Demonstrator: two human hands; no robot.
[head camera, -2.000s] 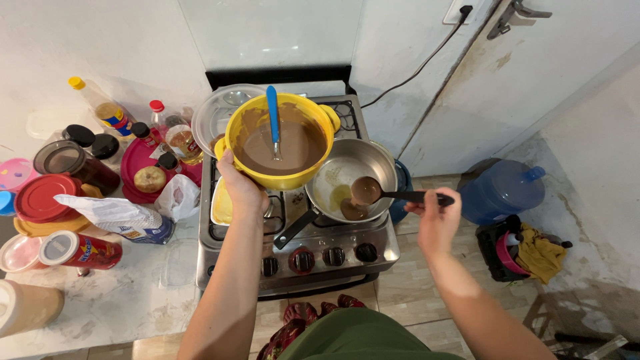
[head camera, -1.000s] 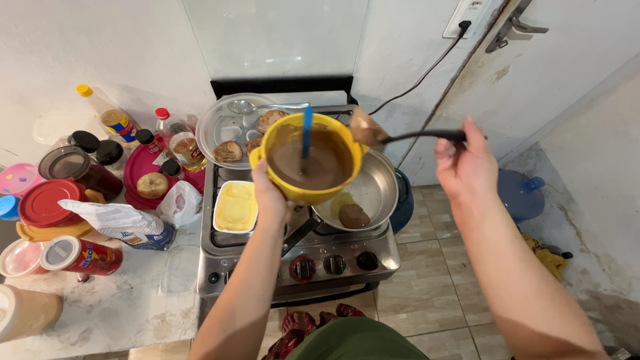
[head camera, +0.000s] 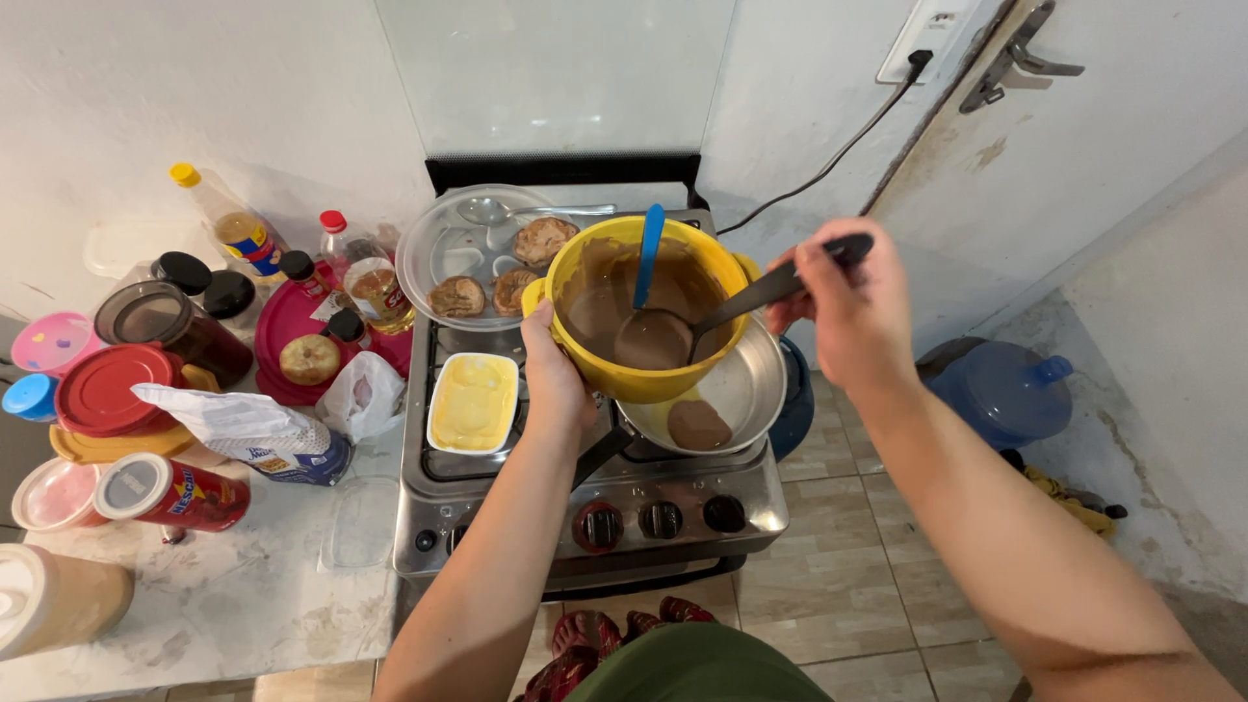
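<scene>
My left hand (head camera: 558, 375) grips the left handle side of a yellow bowl (head camera: 634, 383) of brown batter, held above the stove. A blue-handled utensil (head camera: 649, 255) stands in the bowl. With my right hand (head camera: 846, 307) I hold a black ladle (head camera: 770, 288), its head down in the batter. Partly under the bowl, a metal frying pan (head camera: 770, 390) on the stove holds a patch of batter (head camera: 698, 425). Left of my left hand is an open white tub of yellow spread (head camera: 474, 403). Behind it, a clear plastic plate (head camera: 429, 244) bears several browned pancakes (head camera: 456, 296) and a metal spoon (head camera: 565, 210).
The counter at left holds a Nescau can (head camera: 195, 495), a bag (head camera: 283, 444), jars, bottles and a magenta plate (head camera: 275, 346) with an onion (head camera: 310, 359). The pan's black handle (head camera: 603, 456) points toward my left forearm. A blue water jug (head camera: 1009, 390) stands at right.
The ladle was over the pan, then raised beside the bowl; now its head is in the batter. The bowl has moved from the plate's side toward the pan, uncovering the pancakes.
</scene>
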